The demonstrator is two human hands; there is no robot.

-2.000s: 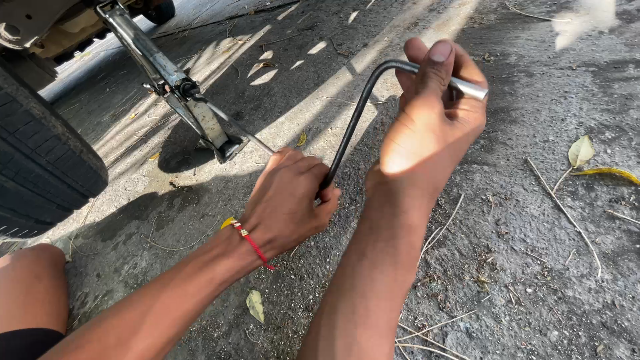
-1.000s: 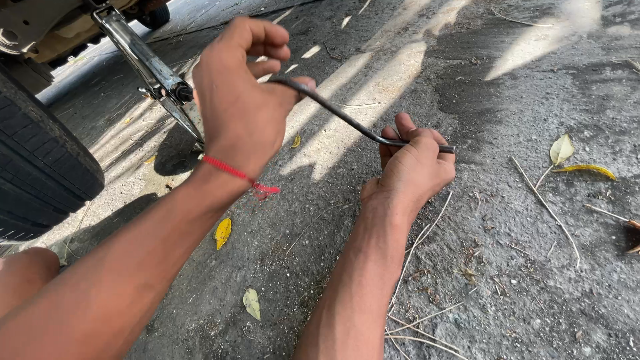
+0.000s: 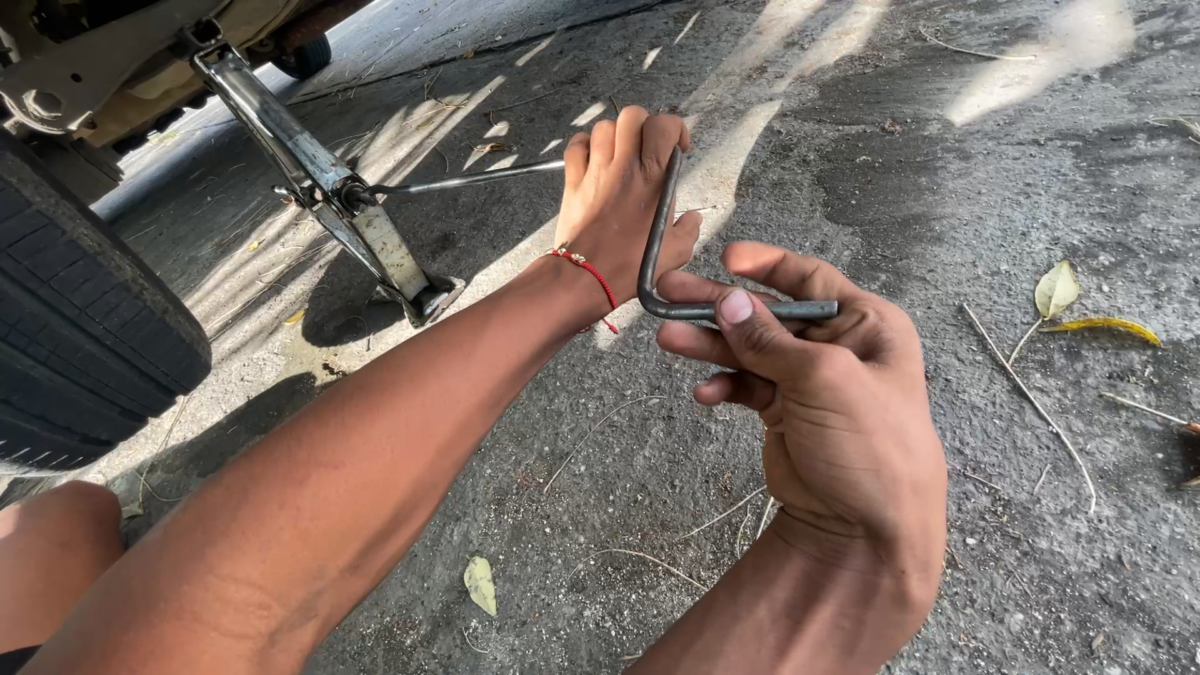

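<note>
A scissor jack (image 3: 323, 183) stands tilted beneath the vehicle's frame (image 3: 141, 56). From its screw end a metal rod (image 3: 469, 178) runs right to my left hand (image 3: 626, 187), whose fingers are curled over the crank handle where rod and bent part meet; the joint itself is hidden. The dark bent crank handle (image 3: 656, 234) comes down from my left fingers and turns right into a short end. My right hand (image 3: 825, 375) grips that short end between thumb and fingers, its tip poking out past the thumb. A red cord bracelet (image 3: 591, 272) is on my left wrist.
A black tire (image 3: 84, 319) is at the left, with a bare knee (image 3: 61, 534) below it. Another wheel (image 3: 305, 56) shows farther back. Dry twigs (image 3: 1031, 403), a green leaf (image 3: 480, 586) and a yellow leaf (image 3: 1106, 328) lie on the rough pavement (image 3: 1031, 206).
A second ago my left hand was raised nearer the jack with its fingers partly spread; now it is curled round the handle farther right. The crank's bend has turned to point down.
</note>
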